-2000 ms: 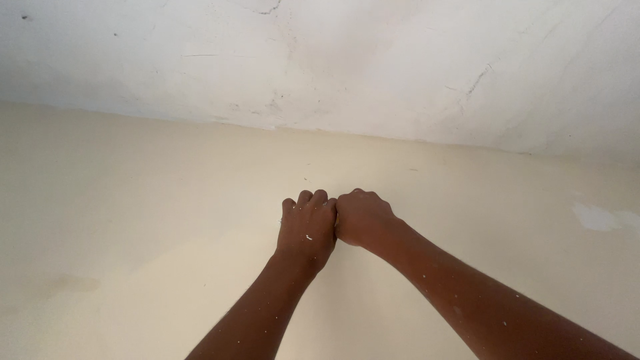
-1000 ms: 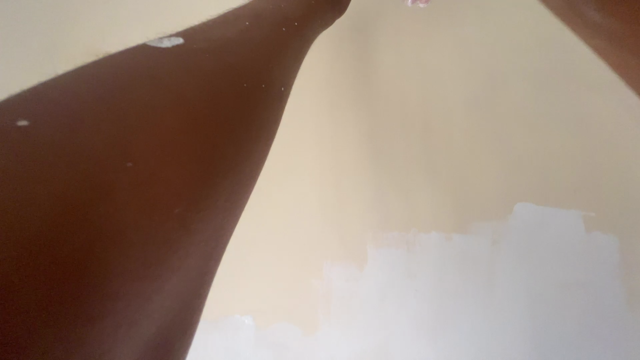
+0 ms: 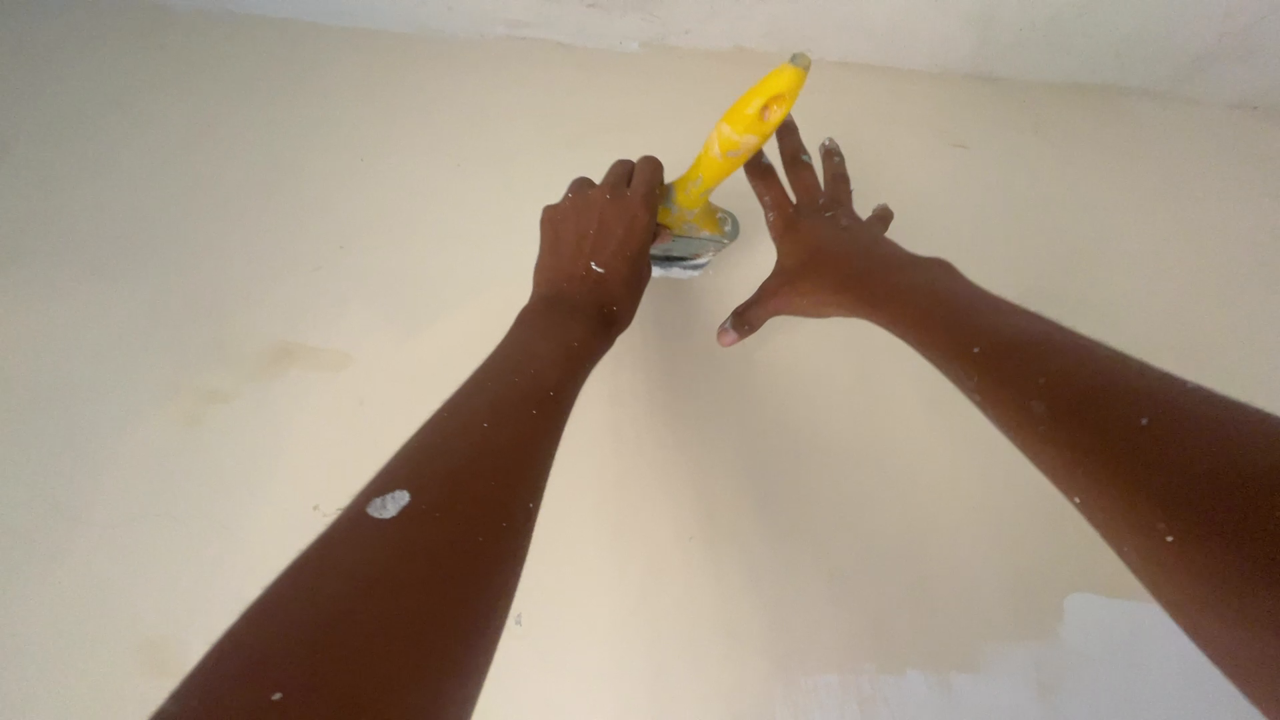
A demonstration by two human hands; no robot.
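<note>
My left hand (image 3: pixel 600 235) is closed around the base of a paintbrush (image 3: pixel 735 135) with a yellow handle and a metal ferrule, raised before a cream wall. The handle slants up to the right, and white paint shows at the bristle end, partly hidden by the hand. Just right of the brush, my right hand (image 3: pixel 825 240) has its fingers spread, the fingertips close behind the handle; whether they touch it I cannot tell. Specks of white paint dot both hands and forearms.
Above the cream wall (image 3: pixel 400 200) runs a whitish ceiling or upper surface (image 3: pixel 900 40). A patch of white paint (image 3: pixel 1110 650) covers the wall's lower right. Faint tan stains (image 3: pixel 300 357) mark the wall at left.
Two seconds ago my hands were together, with no brush visible; now they are apart and the paintbrush shows in my left hand. The view dipped down the wall in between and came back up.
</note>
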